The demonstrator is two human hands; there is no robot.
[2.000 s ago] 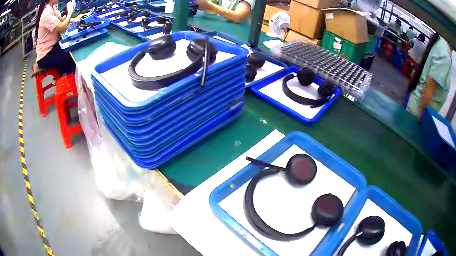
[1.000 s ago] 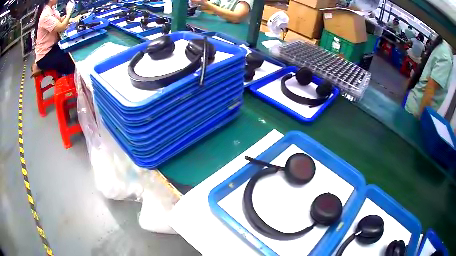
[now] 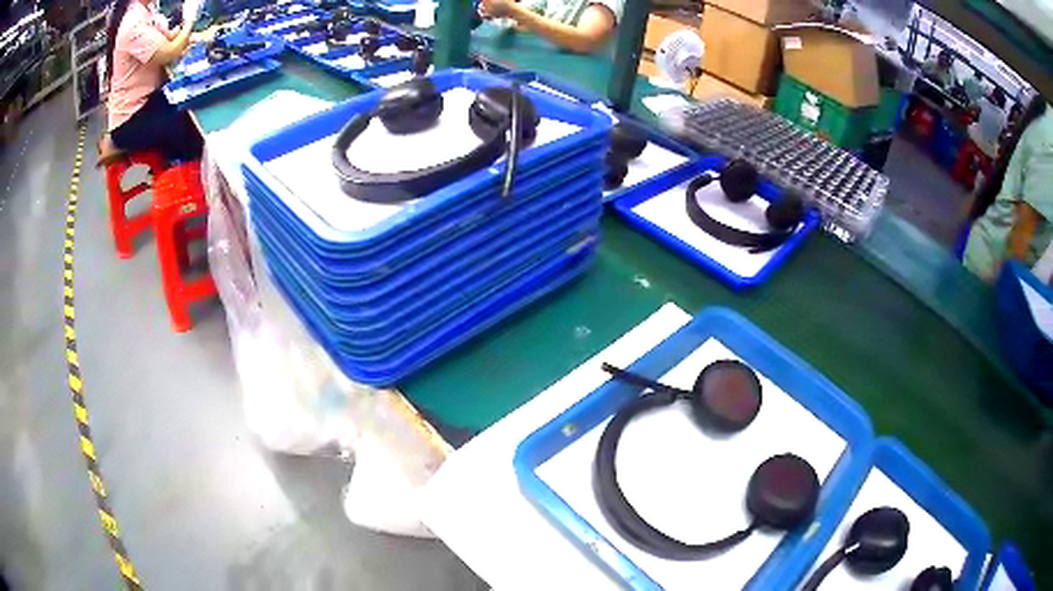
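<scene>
Neither of my hands is in the picture. Nearest in front, a black headset (image 3: 621, 489) lies in a light blue tray (image 3: 532, 486) on a white liner sheet (image 3: 681, 484). Its boom microphone (image 3: 637, 380) reaches over the tray's upper left part. The tray rests partly on a white bench sheet (image 3: 491, 485). A second headset (image 3: 878, 539) lies in a tray to the right, cut off by the lower edge. A tall tray stack (image 3: 433, 271) stands at the left with a headset (image 3: 398, 182) on its top tray.
Across the green bench (image 3: 849, 335), another headset tray (image 3: 748, 278) lies near a clear pocketed parts tray (image 3: 785, 162). A clear plastic bag (image 3: 271, 387) hangs by the bench edge. Red stools (image 3: 176, 219) and a seated person (image 3: 144, 69) are at the left. Other people are partly visible beyond.
The whole view has shifted slightly, so the bench things appear a little farther right. The headsets and trays keep their places relative to one another.
</scene>
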